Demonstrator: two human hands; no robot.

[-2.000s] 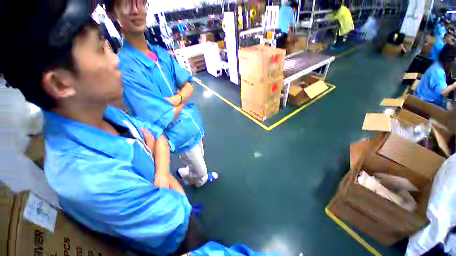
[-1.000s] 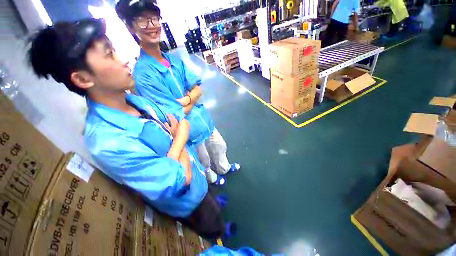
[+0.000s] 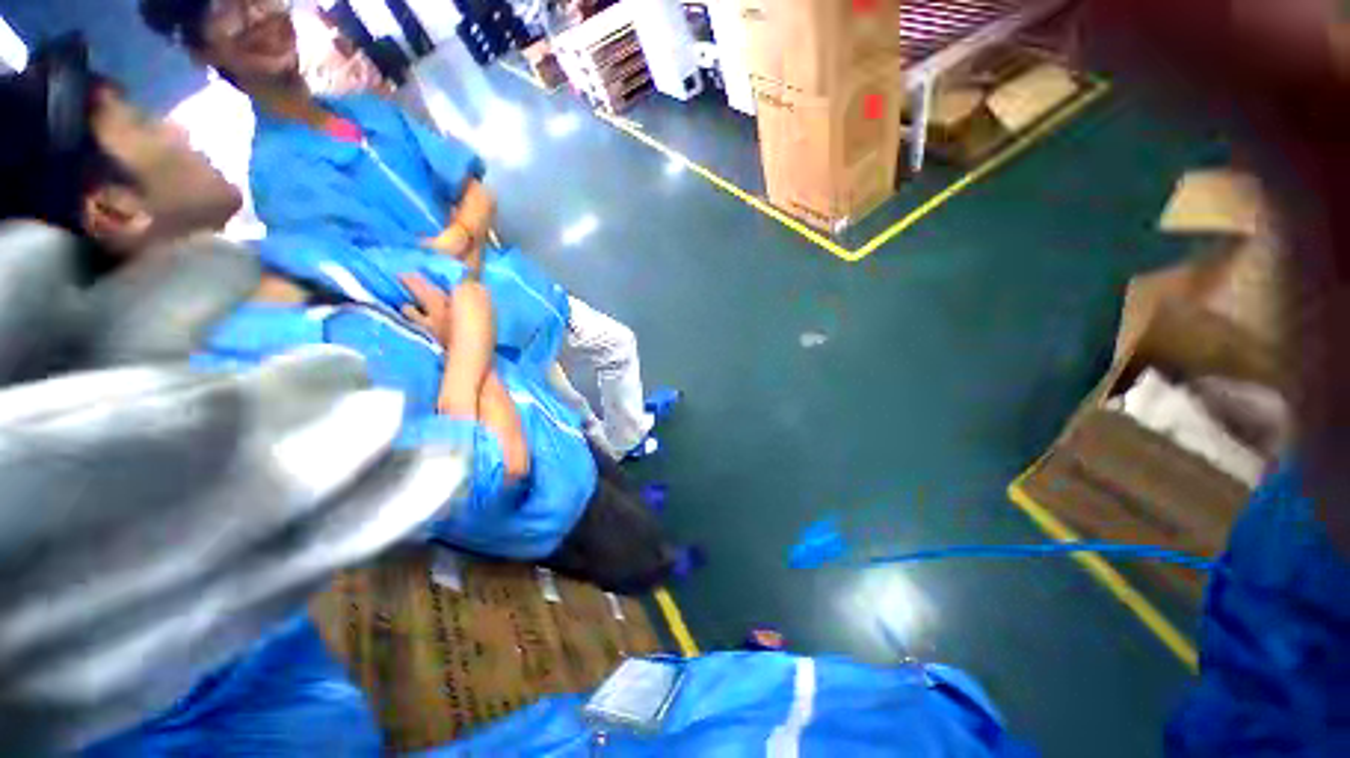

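My left hand (image 3: 193,474) is large and blurred at the left edge. It looks covered by a white to light grey glove, its fingers pointing right, with a blue sleeve below. I cannot tell whether it holds anything. My right hand (image 3: 1288,104) is a dark, blurred shape very close to the lens at the upper right, cut off by the edge, above a blue sleeve (image 3: 1258,637). A thin blue cord (image 3: 1022,551) runs left from that sleeve to a small blue piece (image 3: 816,544). My blue smock (image 3: 874,711) shows at the bottom with a clear badge (image 3: 637,690).
Two people in blue smocks stand close at the left with arms crossed, the nearer (image 3: 518,504) beside brown cartons (image 3: 444,652). Stacked cartons (image 3: 829,148) stand by a roller conveyor, behind yellow floor lines. An open carton (image 3: 1140,474) with white material is at the right.
Both my hands have come up into view, the left at the left edge and the right at the upper right. The blue cord now shows. The view has tilted downward.
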